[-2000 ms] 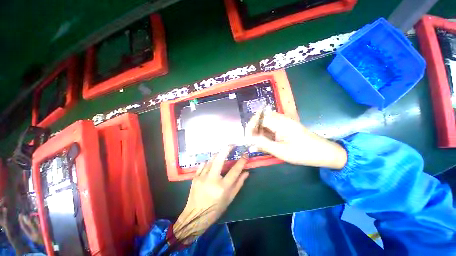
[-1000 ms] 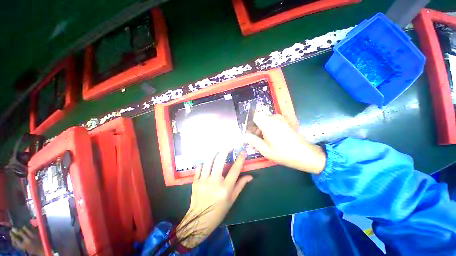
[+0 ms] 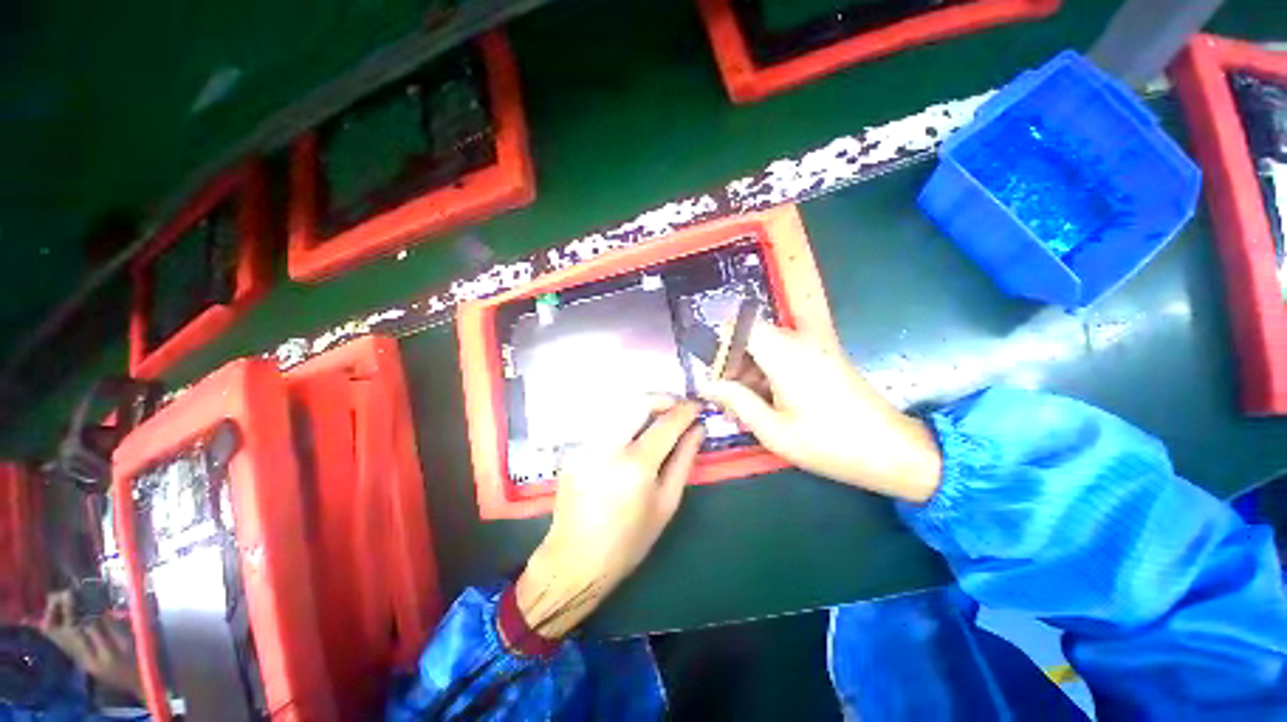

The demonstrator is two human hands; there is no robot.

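Observation:
An opened tablet unit lies in a red-orange foam tray in front of me. Its silver battery pack glares at the left, and the dark main board is at the right. My right hand holds a thin brownish hand tool over the board. My left hand rests on the tablet's lower edge, thumb and index fingertips together beside the right fingertips. Whether they pinch a small part cannot be seen.
A blue parts bin with tiny bluish bits is at the right. More red trays with tablets stand at the left, the right edge and along the back. Another person's hand shows at the lower left.
My left hand's spread fingers have drawn together and moved up to the right fingertips. The tool is still in my right hand, now more plainly visible. The back trays have shifted right in view.

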